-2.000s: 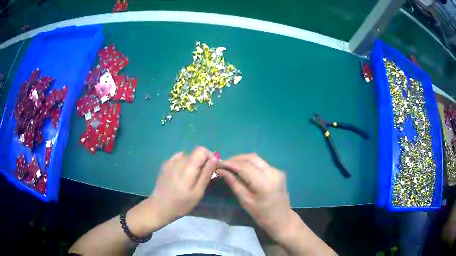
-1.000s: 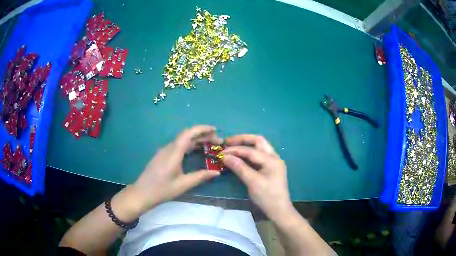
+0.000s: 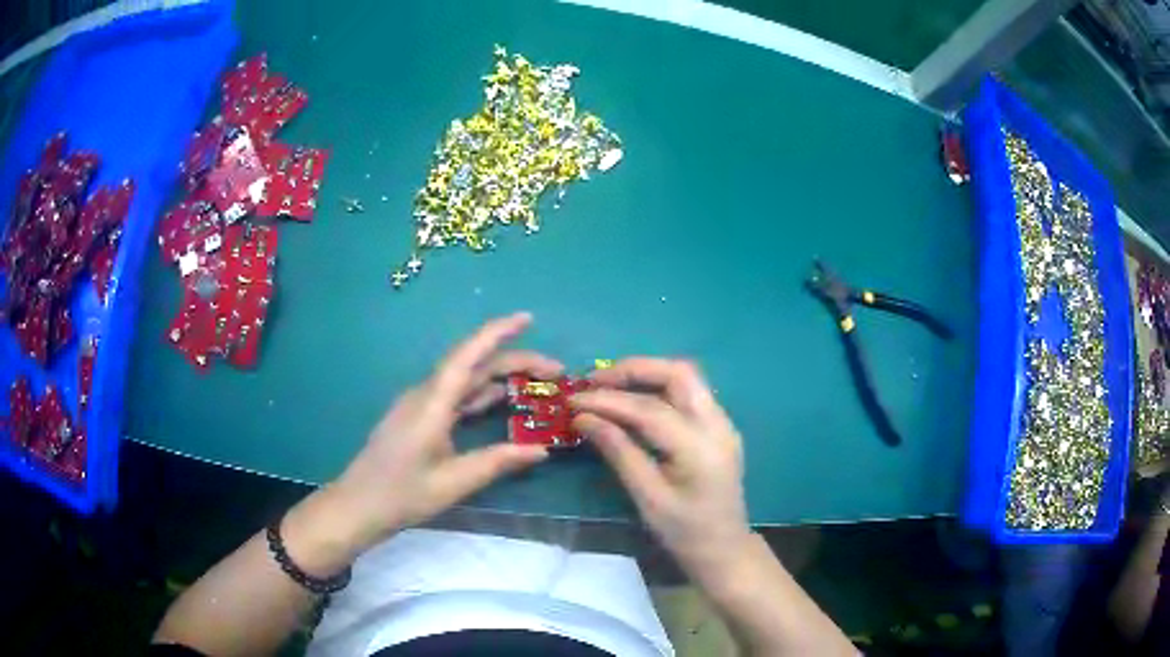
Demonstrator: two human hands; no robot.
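A red circuit board [image 3: 539, 413] is held low over the front of the green tabletop, with a yellow part near its top edge. My left hand [image 3: 449, 417] grips the board from the left, thumb at its lower edge and fingers at its upper edge. My right hand [image 3: 661, 443] has its fingertips on the board's right side. A small yellow component [image 3: 602, 366] shows at the right index fingertip. The yellow-silver component heap [image 3: 513, 154] lies beyond my hands. Whether the right fingertips hide another component cannot be seen.
A stack of red boards [image 3: 231, 302] lies beside the blue left bin [image 3: 144, 193], which holds more boards. Open cutting pliers [image 3: 849, 336] lie at right. The blue right bin [image 3: 985, 321] holds yellow-silver components. A red piece [image 3: 955, 155] lies by it. A pale rail [image 3: 770, 45] borders the far side.
Since two seconds ago my left hand has opened wider around the board, and the board now shows between my hands. The camera view has shifted a little.
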